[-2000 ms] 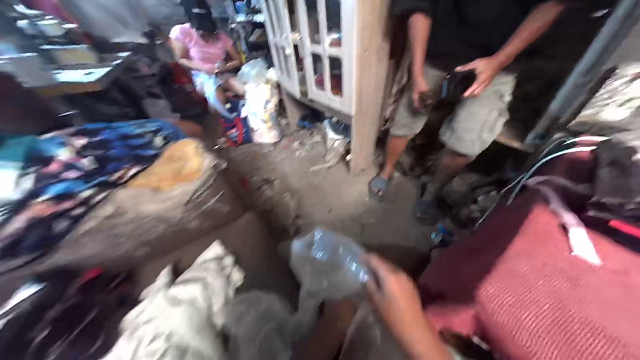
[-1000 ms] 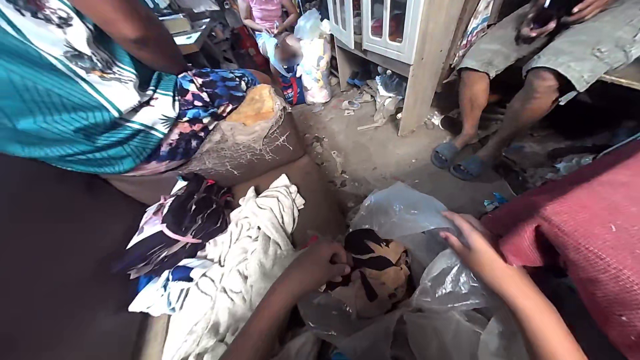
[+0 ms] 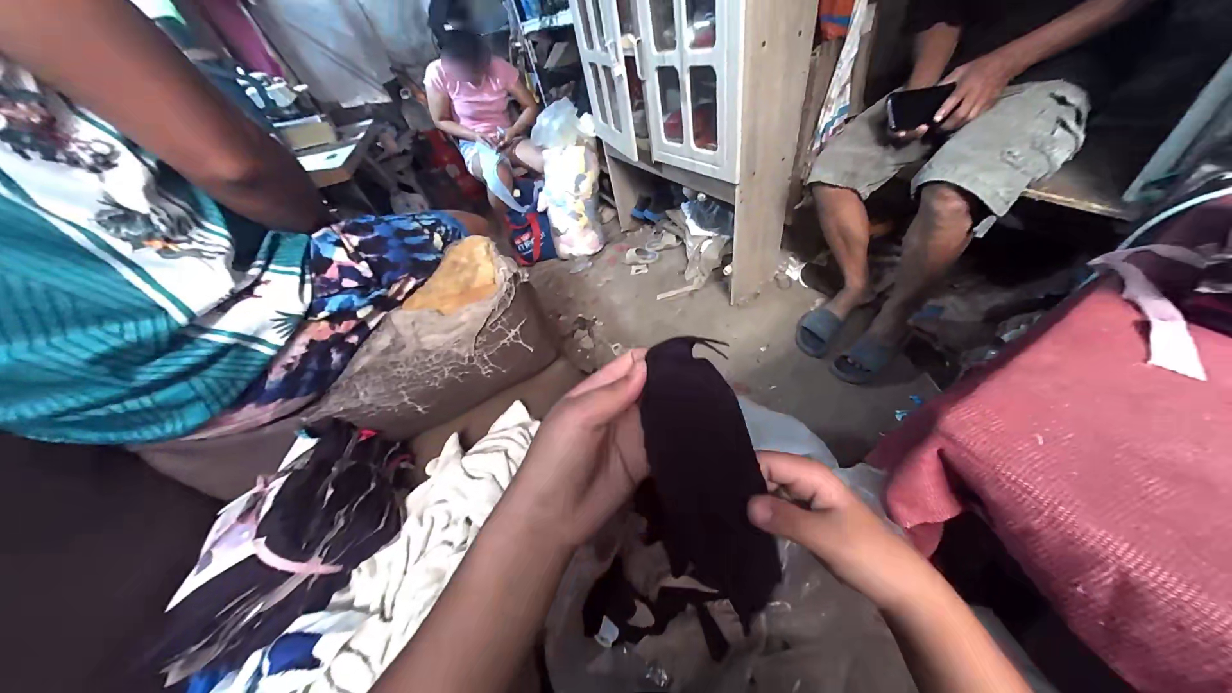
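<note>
Both my hands hold up a dark piece of cloth (image 3: 701,452) with frayed threads at its top. My left hand (image 3: 602,443) grips its upper left edge between thumb and fingers. Lower down, the thumb and fingers of my right hand (image 3: 813,515) pinch its right edge. Beneath it lies a translucent plastic bag (image 3: 828,626), with dark and tan cloth scraps (image 3: 640,597) inside. Left of my left forearm are a crumpled cream cloth (image 3: 423,539) and a bundle of dark fabric strips (image 3: 327,500) with a pink tie around it.
A worn sofa arm (image 3: 481,337) with torn covering is at left, beside a seated person in teal. On the right stands a red woven sack (image 3: 1088,452). Behind are a white cabinet (image 3: 688,87), a person in pink and a seated person holding a phone (image 3: 919,108).
One second ago my left hand was at the scraps in the bag and my right hand at the bag's rim. Now both hands hold the dark cloth above the bag.
</note>
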